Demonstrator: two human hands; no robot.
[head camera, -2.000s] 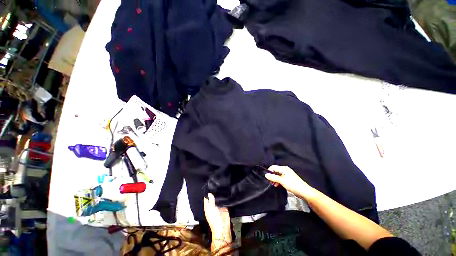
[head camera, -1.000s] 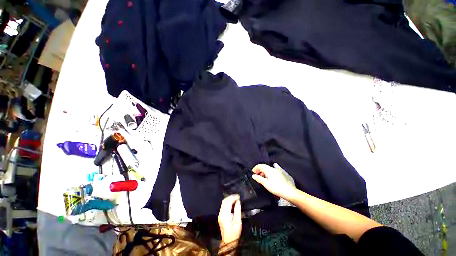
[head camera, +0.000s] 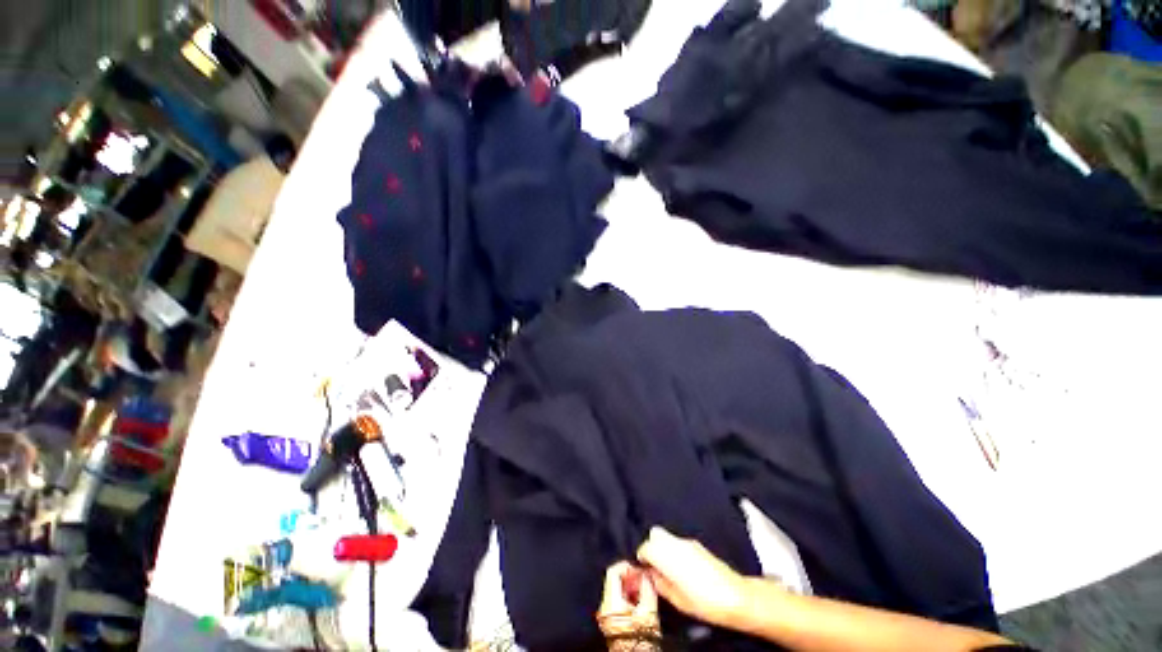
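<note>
A dark garment with long sleeves lies on the white table, its collar pointing away from me. My left hand and my right hand are close together at its lower front, near the picture's bottom edge. The fingers of both hands are pinched on the cloth at the hem or front edge. Exactly which layer each holds is too small to tell. The shiny lining does not show.
Navy garments with red buttons lie beyond. A second dark garment lies at far right. At left are a black and orange blower, a red spool, a purple bottle and a white basket. Snips lie at right.
The view has shifted, so the table things sit lower in the picture. My hands have come together, and the turned-out shiny lining seen between them is now out of sight.
</note>
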